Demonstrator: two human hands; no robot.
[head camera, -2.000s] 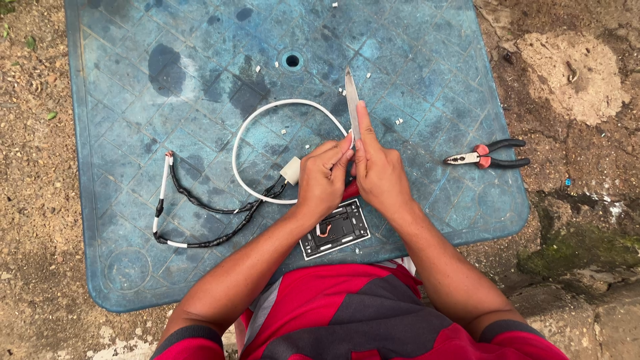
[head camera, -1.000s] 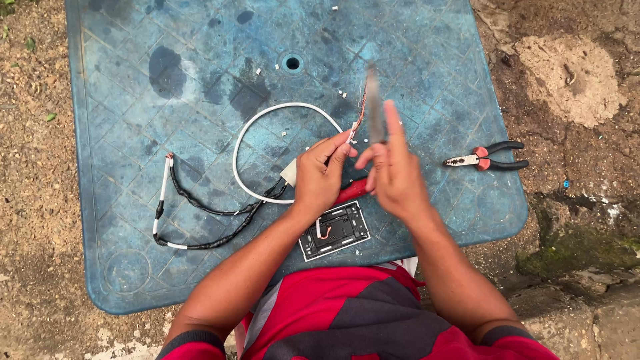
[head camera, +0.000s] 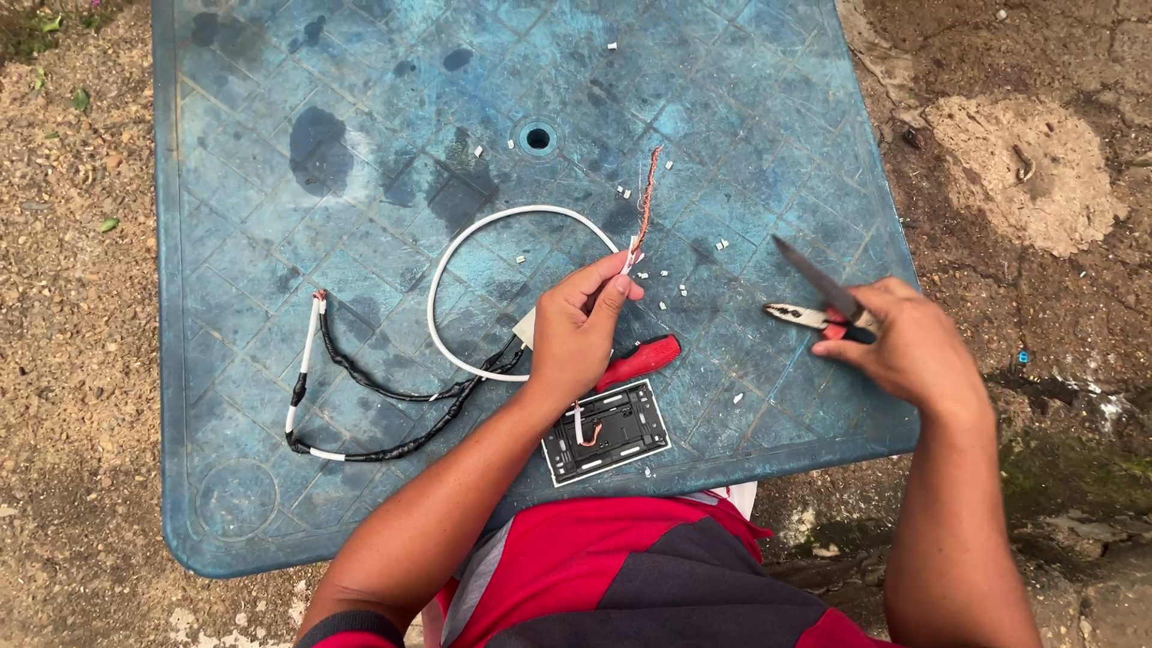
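Observation:
My left hand (head camera: 580, 324) pinches a white cable (head camera: 499, 211) near its stripped end, where bare twisted copper strands (head camera: 646, 202) point up and away. The cable loops to the left over the table. My right hand (head camera: 913, 337) holds a knife (head camera: 814, 272), its blade angled to the upper left. Under that hand lie combination pliers (head camera: 796, 315) with red and black handles, partly covered. Whether the fingers touch the pliers is unclear. Beside my left hand are a red handle (head camera: 643, 360) and a black plate with a white rim (head camera: 612, 432), a short stripped wire (head camera: 585, 427) on it.
The blue plastic table (head camera: 396, 252) has a round hole (head camera: 537, 138) and scattered white insulation bits (head camera: 623, 192). A black-taped cable with white sections (head camera: 405, 445) curves at the left, joined to a pale connector block (head camera: 525, 328). Rough ground surrounds the table.
My right hand has moved right with the knife, from beside my left hand to over the pliers. The copper strands, blurred beside the blade one second ago, now stand apart from it.

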